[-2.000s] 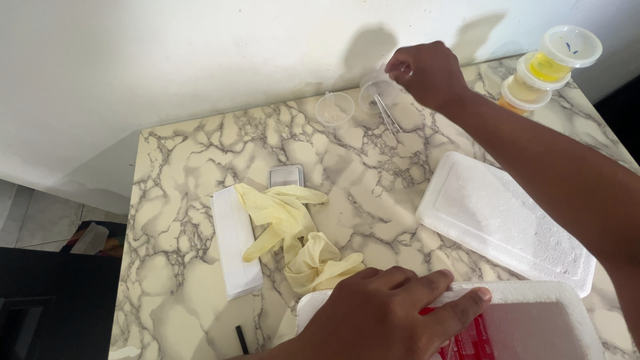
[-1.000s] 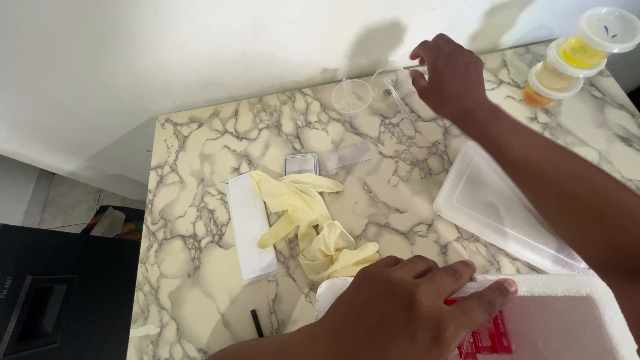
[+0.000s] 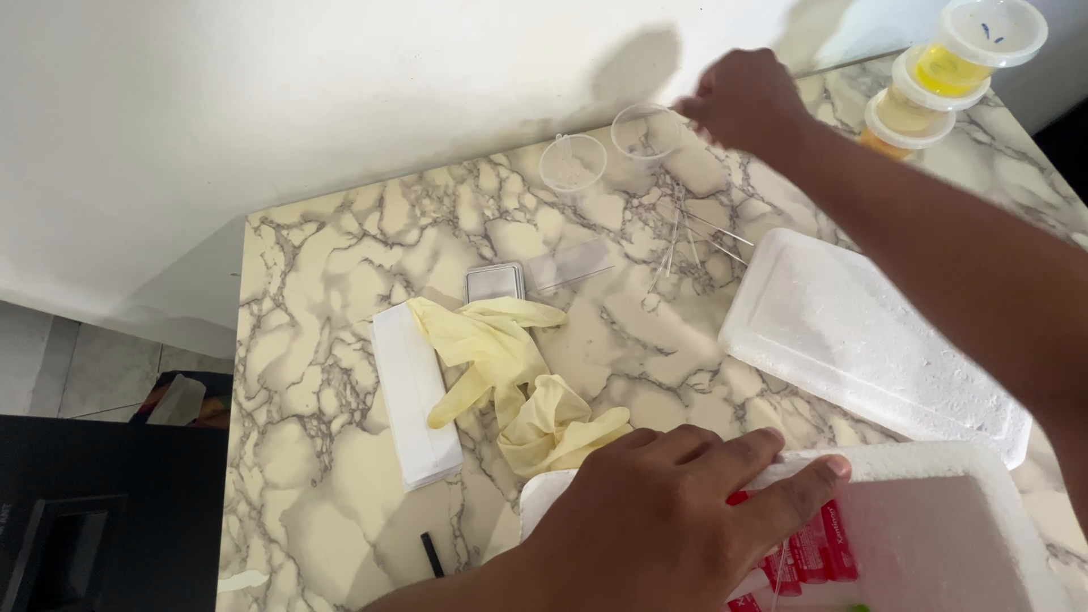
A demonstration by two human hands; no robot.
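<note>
My left hand (image 3: 680,518) lies over the near rim of a white foam box (image 3: 943,459), thumb and a finger along its edge; red packets (image 3: 820,548) lie inside. My right hand (image 3: 739,102) is at the table's back edge, just right of two clear plastic cups (image 3: 646,132), its fingers curled and blurred; whether it holds anything is unclear. Thin clear rods or tubes (image 3: 680,234) lie on the marble-patterned table in front of the cups. Cream-yellow gloves (image 3: 489,340) lie crumpled at the middle, beside a folded white paper (image 3: 416,395) and a small flat case (image 3: 495,282).
Stacked lidded containers (image 3: 909,106) with yellowish contents stand at the back right. A white foam lid (image 3: 867,331) lies under my right forearm. Clear flat strips (image 3: 574,263) lie beside the case, and a black stick (image 3: 432,554) near the front. The wall borders the table's back edge.
More thin clear rods or tubes now lie spread in front of the cups, some reaching the foam lid. My right hand remains near the cups, its fingers curled more than a second ago.
</note>
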